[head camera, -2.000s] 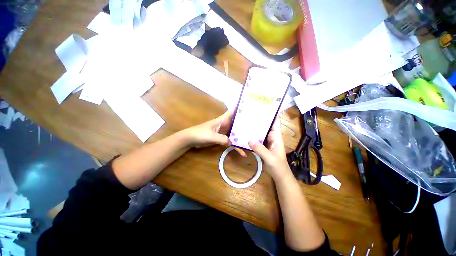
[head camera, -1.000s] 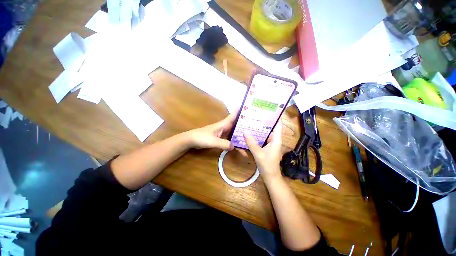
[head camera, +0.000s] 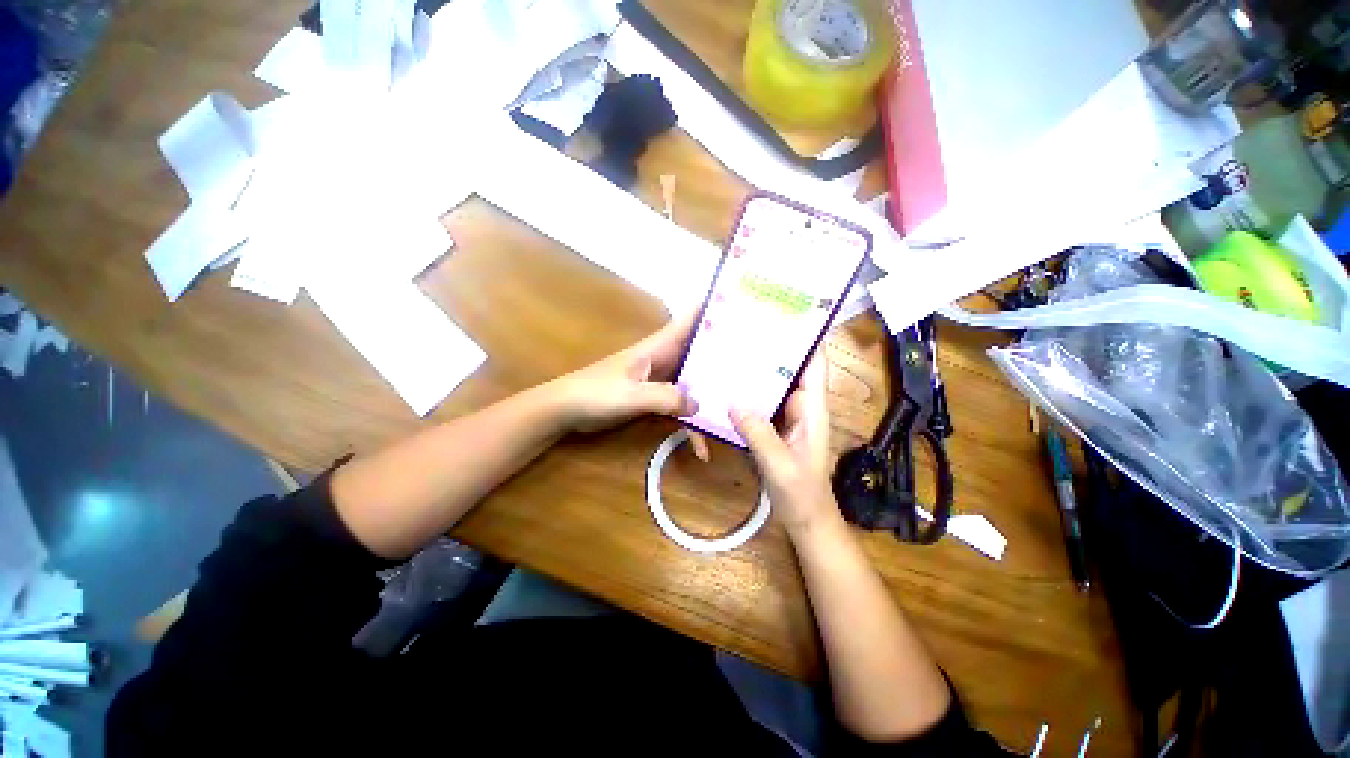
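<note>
A smartphone [head camera: 777,319] with a lit white-pink screen is held tilted above the table in both my hands. My left hand [head camera: 629,388] grips its lower left edge, thumb at the corner. My right hand [head camera: 792,452] holds its lower right side, thumb at the bottom of the screen. The fingers behind the phone are mostly hidden. A thin white tape ring [head camera: 662,512] lies on the table just below the phone, its top partly hidden by my hands. Black shears [head camera: 902,459] lie to the right of my right hand.
White strips [head camera: 388,333] are heaped on the wooden table [head camera: 563,511] at left. A yellow tape roll [head camera: 807,92], black scrap [head camera: 628,119] and red-edged box [head camera: 914,141] lie above. A clear plastic bag [head camera: 1184,400] and a pen [head camera: 1068,504] are at right.
Over the last second the phone has shifted slightly up and left, and its screen view has changed. My right thumb has moved from over the lower screen to its bottom edge.
</note>
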